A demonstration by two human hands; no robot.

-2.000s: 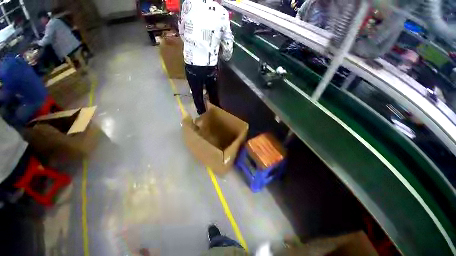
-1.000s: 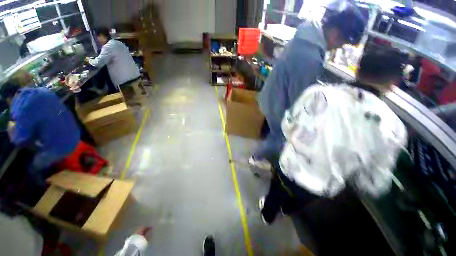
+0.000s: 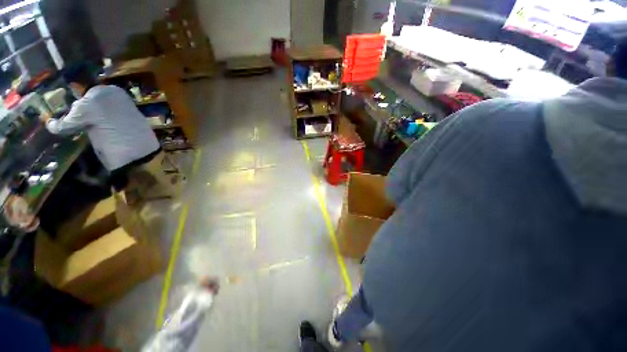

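My left hand (image 3: 210, 284) shows small and blurred low in the view, at the end of a pale sleeve, over the grey floor (image 3: 227, 240). Nothing can be made out in it, and its fingers are not clear. My right hand is out of the picture. Nearest in front on the right is a person in a blue-grey hooded top (image 3: 481, 234), cut off by the right edge. An open brown carton (image 3: 361, 234) stands on the floor, partly hidden behind that person. My dark shoe (image 3: 307, 331) shows at the bottom edge.
An open carton (image 3: 103, 258) stands at left, below a person in light grey (image 3: 113, 127) at a bench. Yellow lines edge the aisle. Ahead stand a wooden cabinet (image 3: 315, 53), a red stool (image 3: 344, 152) and stacked red trays (image 3: 363, 60) by the right bench.
I have moved forward along the aisle. The person in the white patterned top has left the view, and the person in blue-grey is now much closer. My left hand still shows low in view.
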